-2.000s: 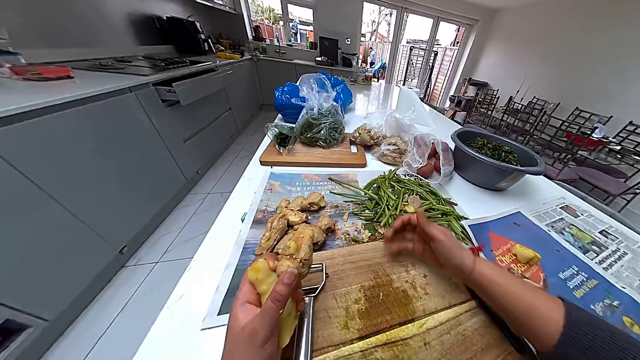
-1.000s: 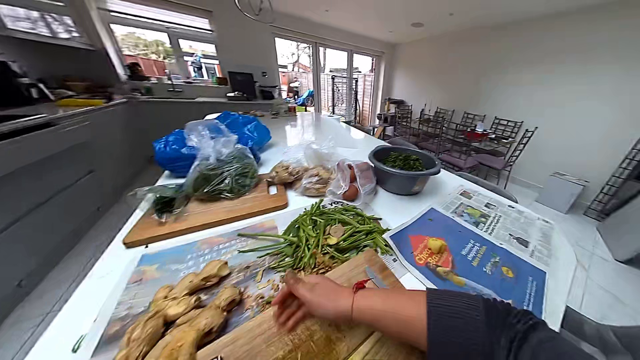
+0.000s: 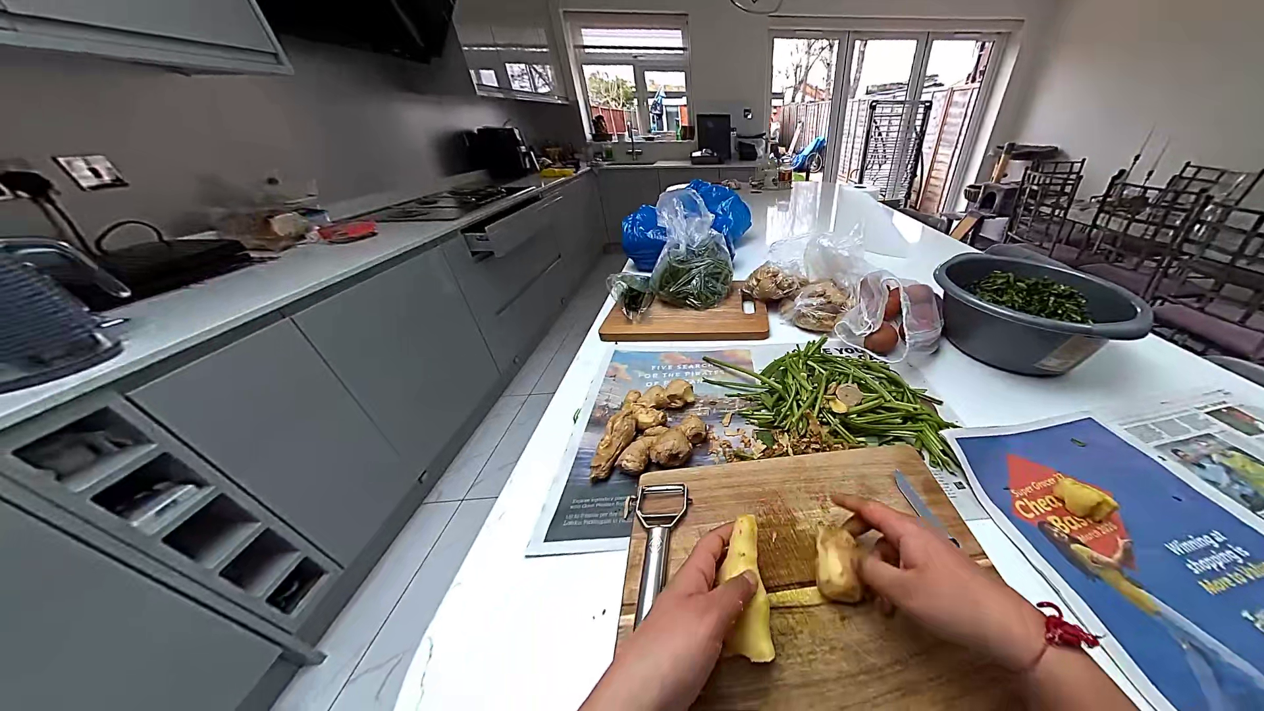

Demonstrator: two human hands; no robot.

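My left hand (image 3: 696,607) grips a peeled piece of ginger root (image 3: 749,592) upright over the wooden cutting board (image 3: 820,671). My right hand (image 3: 918,568) has its fingers on a partly unpeeled ginger piece (image 3: 838,563) at the board's middle. Between the two pieces a pale yellow strip (image 3: 796,597) lies on the board. A metal Y-shaped peeler (image 3: 656,548) rests along the board's left side, just left of my left hand. Beyond my right hand lies a knife (image 3: 920,502), partly hidden. Unpeeled ginger roots (image 3: 647,434) are heaped on the newspaper (image 3: 583,518) behind the board.
Green stalks (image 3: 839,395) and brown peelings (image 3: 770,442) lie behind the board. Farther back are a second wooden board (image 3: 652,326) with bagged greens (image 3: 694,272), bagged produce (image 3: 820,304) and a grey tub (image 3: 1047,341) of chopped greens. Another newspaper (image 3: 1047,474) at right holds a peeled ginger piece (image 3: 1083,500).
My left hand, out of view a second ago, is back in view with peeled ginger. My right hand, then near the peelings, is now at a ginger piece on the board. The view has swung left.
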